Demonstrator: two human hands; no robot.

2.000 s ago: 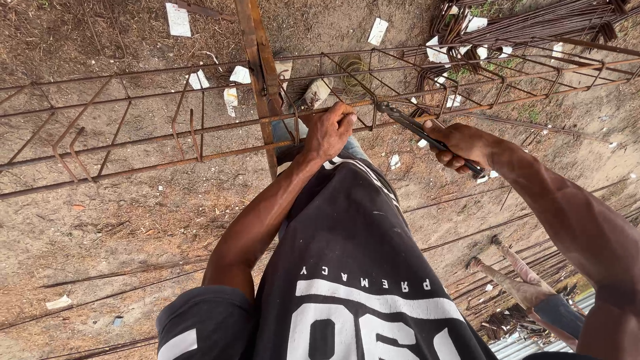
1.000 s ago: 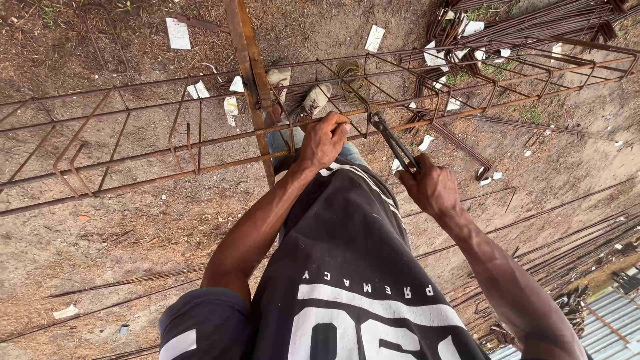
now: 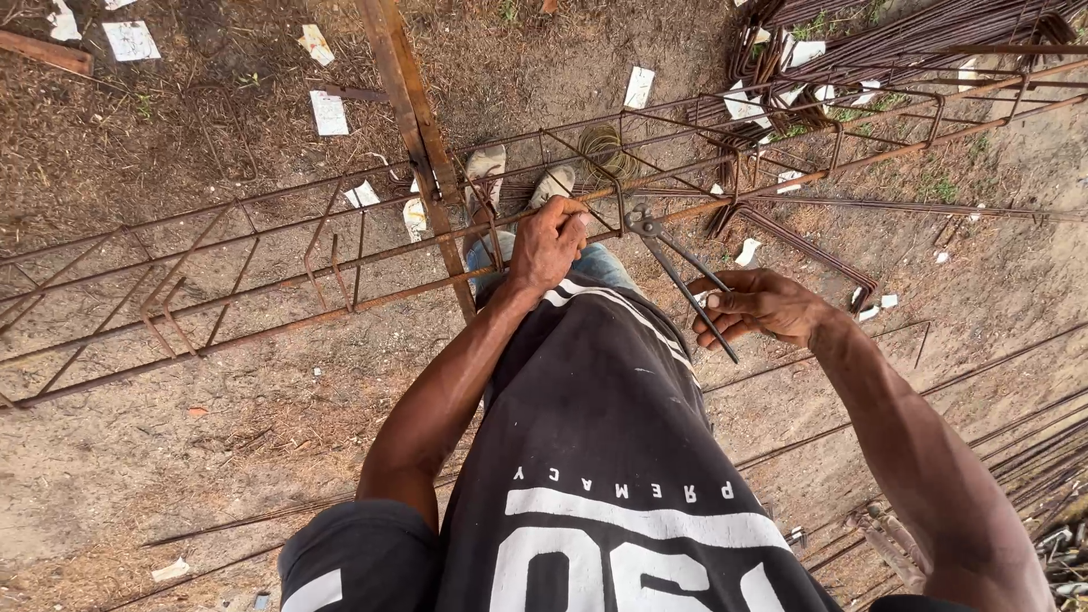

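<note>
A long cage of rusty rebar (image 3: 382,297) with bent stirrups runs across the view. My left hand (image 3: 551,242) is closed on the cage's near bar in front of my body; whether it also holds wire cannot be told. My right hand (image 3: 756,308) holds steel end-cutting nippers (image 3: 680,272), their handles spread apart between thumb and fingers. The nippers' jaws lie against or very close to the near bars beside a stirrup (image 3: 621,200), right of my left hand. A coil of thin tie wire (image 3: 605,151) lies beyond the cage, near my shoes.
A rusty upright-edged beam (image 3: 416,127) crosses the cage left of my feet. Bundled rebar (image 3: 850,51) lies at the upper right, with bent stirrups (image 3: 807,251) below it. Long bars (image 3: 1011,433) lie on the ground at lower right. Paper scraps (image 3: 330,113) are scattered about.
My right hand has swung in from the right, and the nippers' handles have spread apart since one second ago. My left hand stays at the near bar.
</note>
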